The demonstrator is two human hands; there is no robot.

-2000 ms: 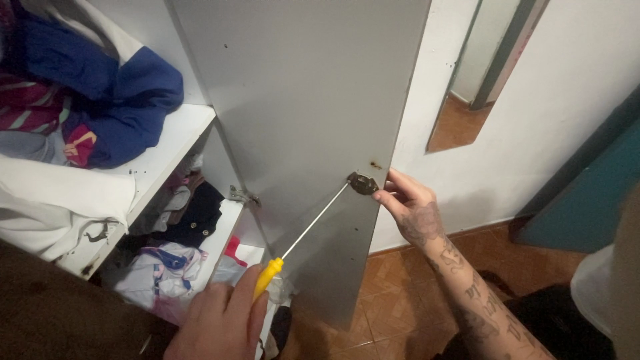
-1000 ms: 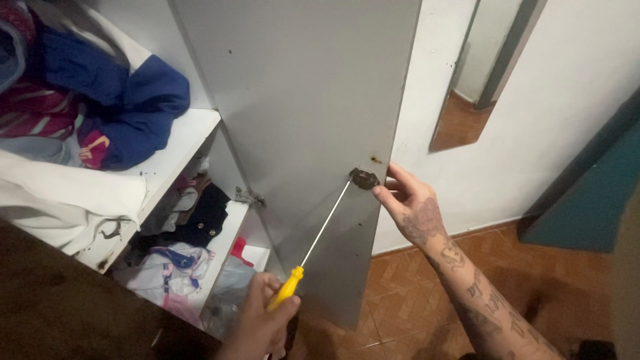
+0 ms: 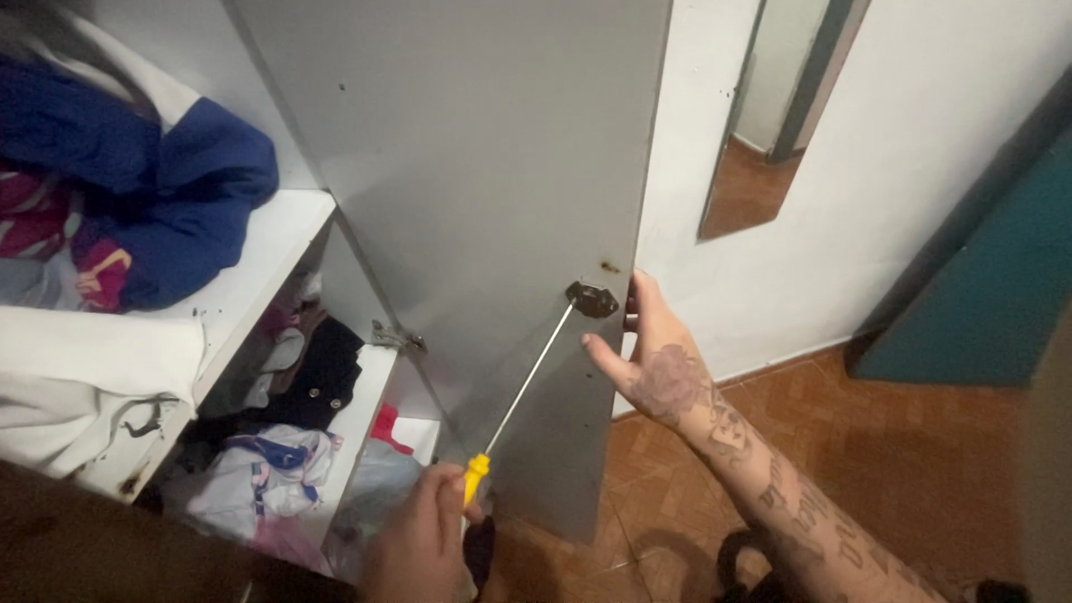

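Note:
My left hand (image 3: 423,532), low in the view, grips the yellow handle of a screwdriver (image 3: 476,477). Its long metal shaft slants up to the right, and the tip meets the left end of a dark metal fitting (image 3: 593,300) on the grey cabinet door (image 3: 469,167). My right hand (image 3: 649,352) is around the door's edge beside the fitting, fingers behind the edge and thumb apart in front, off the fitting. A small rusty mark (image 3: 610,267) lies just above the fitting.
At left, white shelves (image 3: 285,243) hold a blue garment (image 3: 201,201), a white cloth (image 3: 92,360) and other clothes. A metal hinge (image 3: 398,337) joins the cabinet side and door. A wall mirror (image 3: 754,176), a teal panel (image 3: 980,276) and brown floor tiles (image 3: 871,435) are at right.
My right thumb has come away from the dark fitting, which it touched before. The screwdriver's tip stays at the fitting's left end.

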